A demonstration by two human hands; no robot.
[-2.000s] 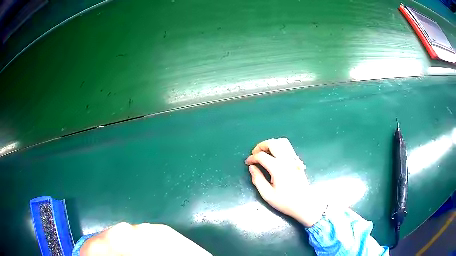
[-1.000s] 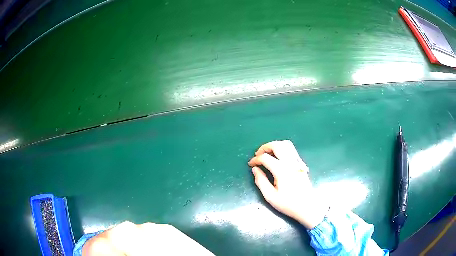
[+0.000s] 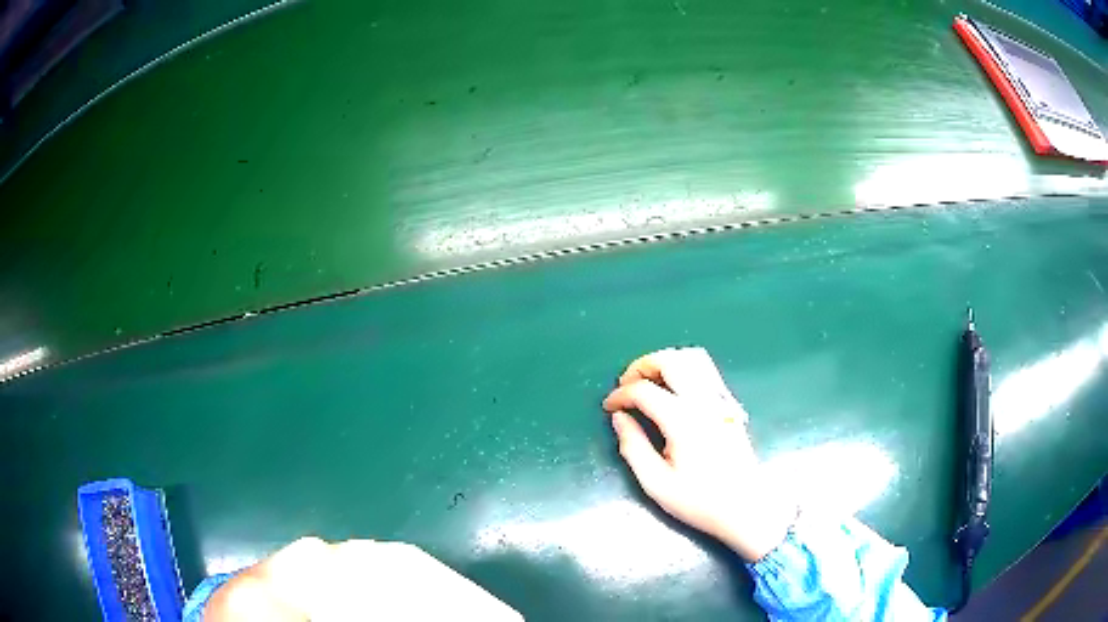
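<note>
My right hand rests on the green bench near the middle, fingers loosely curled, with a gap inside the thumb. No held thing shows in it. My left hand lies at the bottom edge; its fingers are out of sight. A blue screw box with a heap of dark specks stands at the lower left, left of my left hand. A black electric screwdriver lies on the bench to the right of my right hand, bit pointing away, cord at its rear. Neither hand touches it.
At the far right lies a silver-grey laptop on a white sheet, with a red tray edge beneath. A lengthwise seam divides the green bench. Grey floor with a yellow line shows at the lower right.
Small dark marks on the far strip beyond the seam have moved left. The laptop on the far side has shifted slightly left. Both hands have stayed nearly in place.
</note>
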